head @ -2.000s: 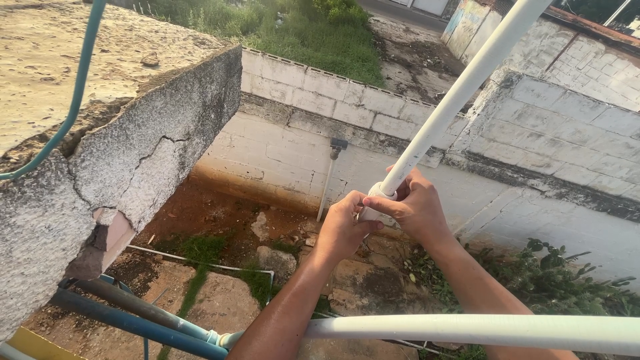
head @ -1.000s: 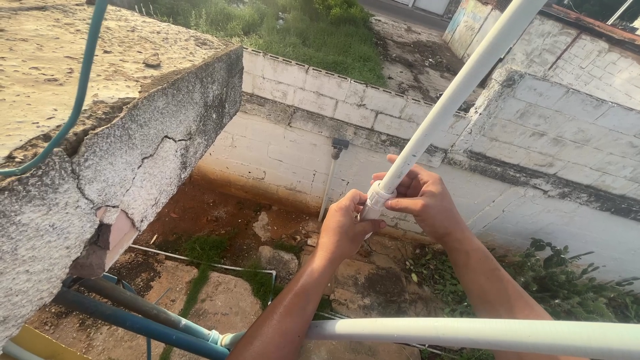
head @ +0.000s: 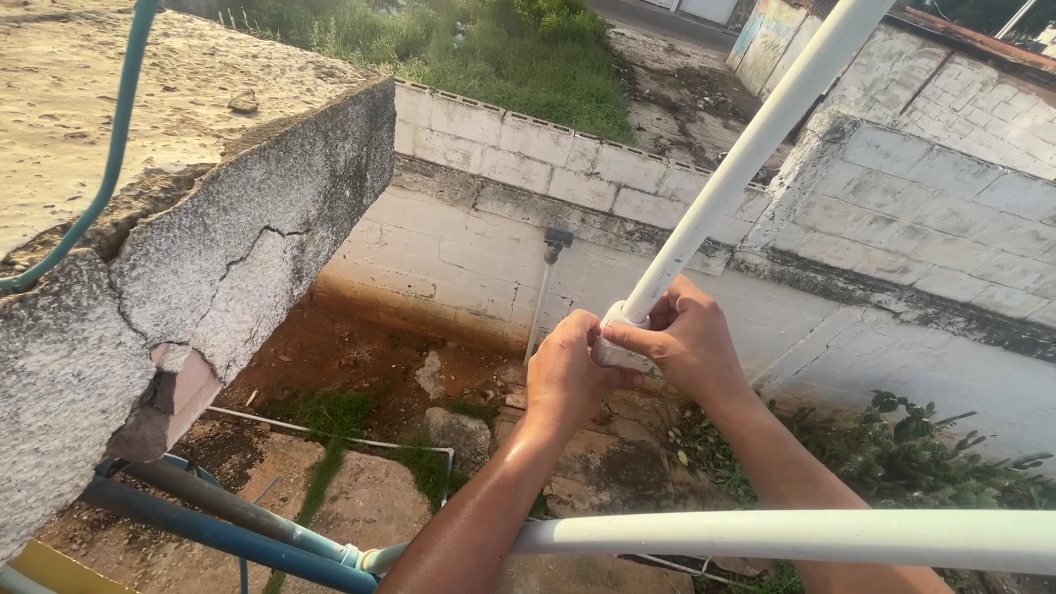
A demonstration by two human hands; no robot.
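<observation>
A white plastic pipe (head: pixel 726 181) slants down from the upper right, its lower end in a white pipe fitting (head: pixel 612 334). My left hand (head: pixel 569 371) grips the fitting from the left and below. My right hand (head: pixel 681 342) is closed around the fitting's right side, thumb across its front near the pipe's end. My fingers hide part of the fitting. Beneath the hands, a thicker-looking white pipe (head: pixel 742 536) runs across the lower right, passing over both forearms or in front of them.
At left juts a cracked concrete slab (head: pixel 239 239), with a green hose (head: pixel 120 140) over it. Blue pipe (head: pixel 214 536) and grey pipe lie below it. Far beneath is a yard with a block wall (head: pixel 495 256), a standing pipe (head: pixel 540 305) and shrubs (head: pixel 899 462).
The fingers of my right hand have shifted on the fitting; they were more spread a second ago. My left hand stays on the fitting.
</observation>
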